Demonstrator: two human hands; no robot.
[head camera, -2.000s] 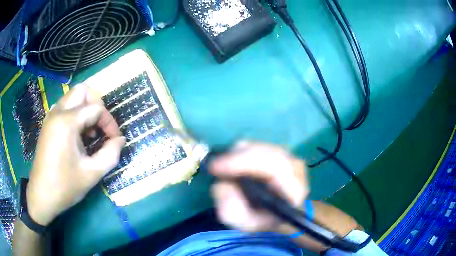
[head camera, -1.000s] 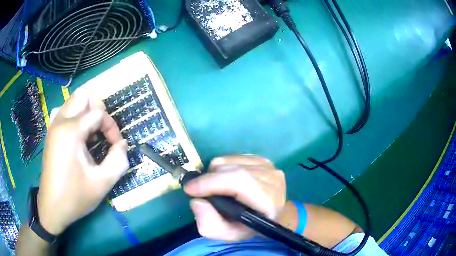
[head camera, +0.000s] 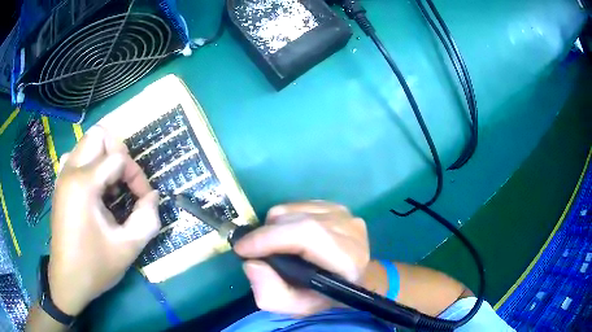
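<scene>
The soldering iron (head camera: 305, 272) is in my right hand (head camera: 308, 249), gripped like a pen. Its tip is over the circuit board panel (head camera: 188, 162), beside my left fingertips. The panel shows dark rows of small boards with silvery pads, framed by the cream board holder (head camera: 150, 96). My left hand (head camera: 100, 211) lies over the holder's left part, thumb and forefinger brought close together at the panel. Whether they pinch a thin part is too small to tell.
The blue fume extractor fan (head camera: 104, 58) stands behind the holder. The black tray with silvery bits (head camera: 292, 55) is at the back. A component pile (head camera: 32, 168) lies at left between yellow tape lines. The iron's black cord (head camera: 454, 227) loops at right.
Since two seconds ago, my right hand has moved left, bringing the iron's tip over the panel near my left fingertips. Over the last second the view has shifted slightly; both hands hold nearly the same pose.
</scene>
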